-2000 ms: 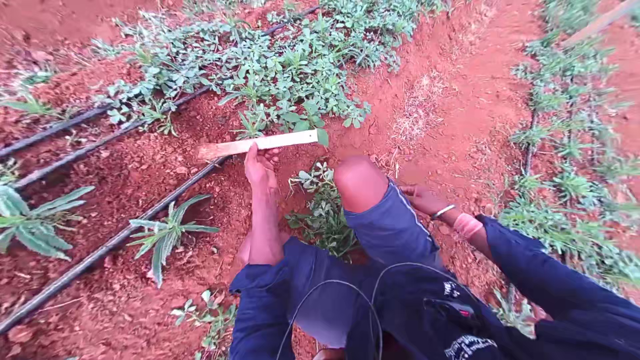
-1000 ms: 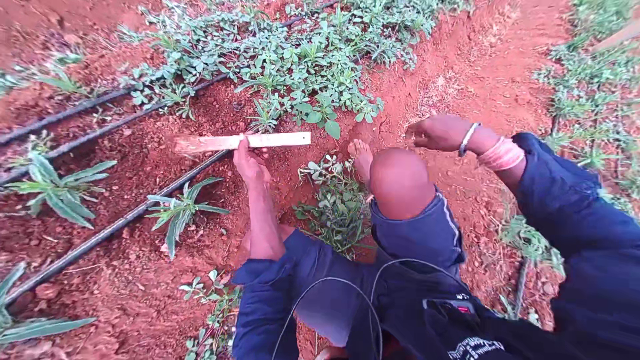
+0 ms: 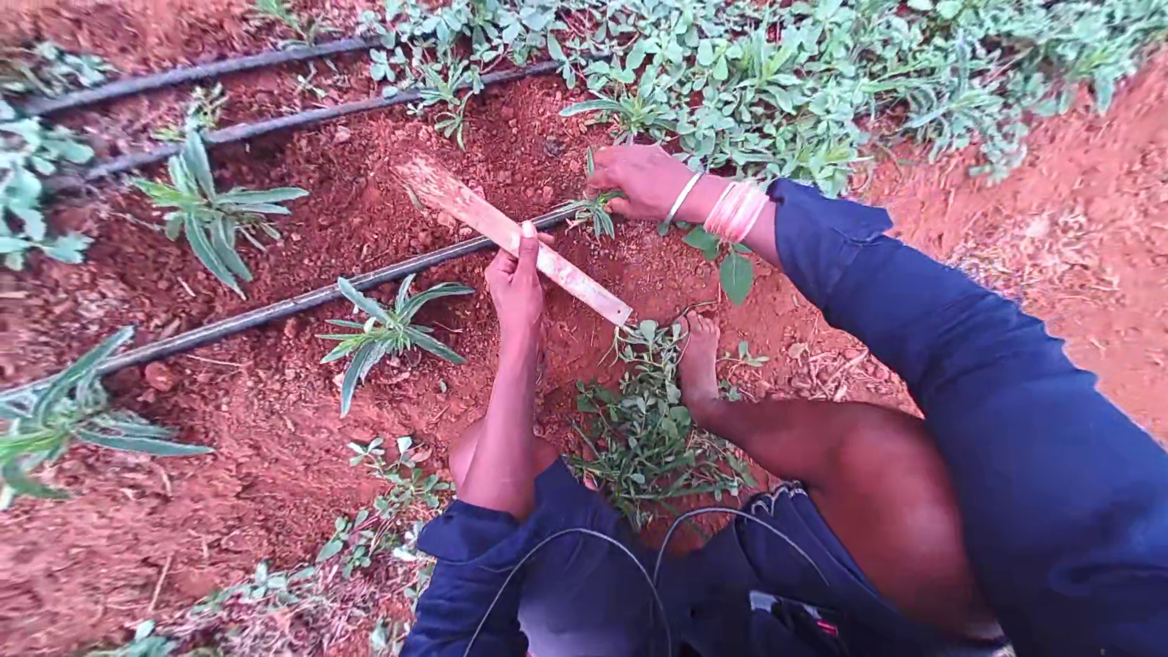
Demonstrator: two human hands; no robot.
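A flat wooden strip (image 3: 575,281), soiled with red earth at its far end, lies slantwise in my left hand (image 3: 517,278), the thumb on top. Beyond it my right hand (image 3: 639,181), with a white bangle and pink bands at the wrist, reaches to a small leafy plant (image 3: 598,217) beside the black drip pipe (image 3: 383,276). The fingertips are partly hidden among leaves, so whether they grip a stem cannot be told. Between my feet lies a heap of green plants (image 3: 652,424).
Long-leaved plants (image 3: 385,333) stand in the red soil left of my hands. Two more black pipes (image 3: 228,132) run at the upper left. Dense low foliage (image 3: 776,82) covers the top. My bare foot (image 3: 700,360) rests right of the heap.
My right hand has moved from beside my knee to the plants beyond the strip. The strip, still in my left hand, has turned from nearly level to slanted. The view has shifted closer.
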